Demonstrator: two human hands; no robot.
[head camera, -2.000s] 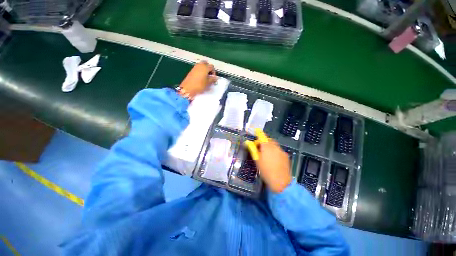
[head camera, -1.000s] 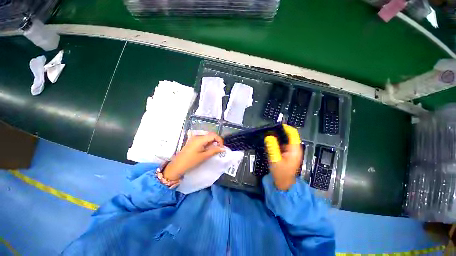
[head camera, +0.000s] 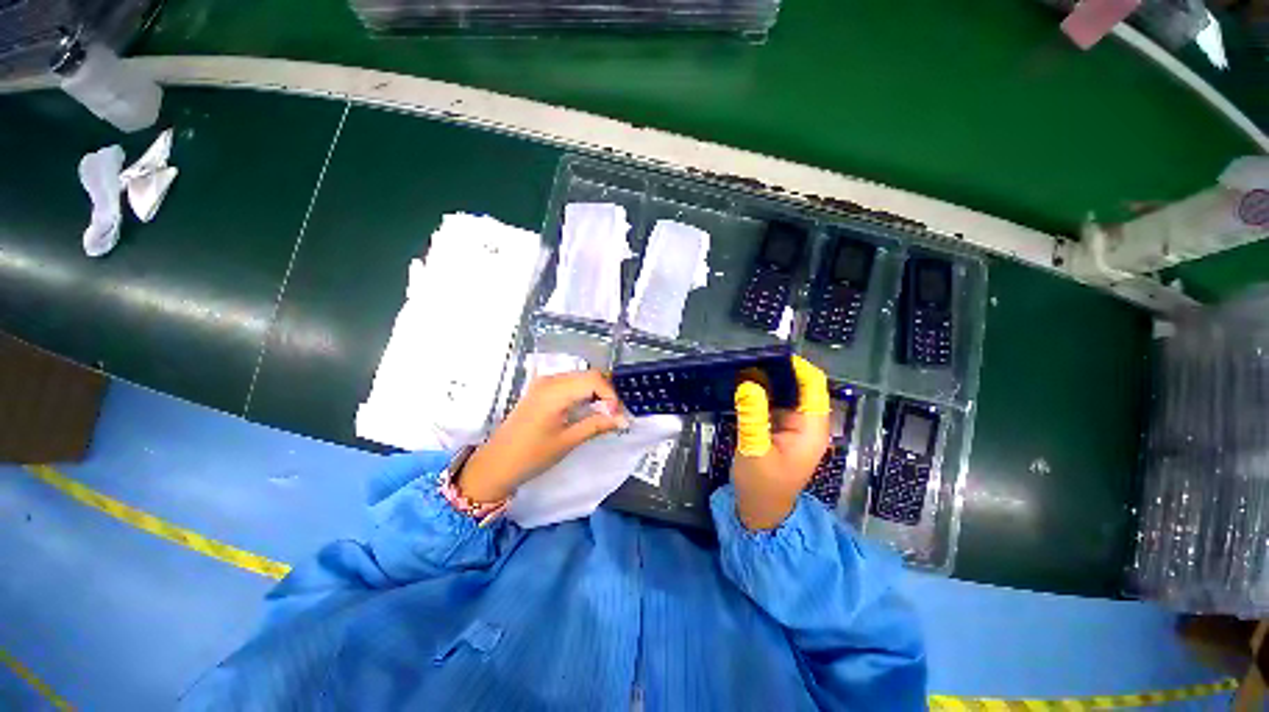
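My right hand (head camera: 779, 434), with yellow finger cots, grips the screen end of a dark keypad phone (head camera: 689, 387) held sideways above the blister tray (head camera: 970, 417). My left hand (head camera: 546, 434) pinches a thin white sleeve (head camera: 578, 480) at the phone's keypad end. The sleeve hangs down to the left; whether the phone's tip is inside it I cannot tell. Two white-sleeved phones (head camera: 592, 264) lie in the back left pockets, and another white sleeve shows partly behind my left hand. Bare phones (head camera: 926, 313) lie in pockets at the right.
A stack of white sleeves (head camera: 452, 327) lies left of the tray. Two crumpled white pieces (head camera: 102, 199) and a whitish bottle (head camera: 112, 88) are at far left. A pale rail (head camera: 459, 114) borders the green belt behind. Stacked clear trays stand at right (head camera: 1208, 473) and across the belt (head camera: 571, 17).
My left hand has come from the sleeve stack with a sleeve, and my right hand has lifted a phone from the tray. Over the last second both hands have barely moved.
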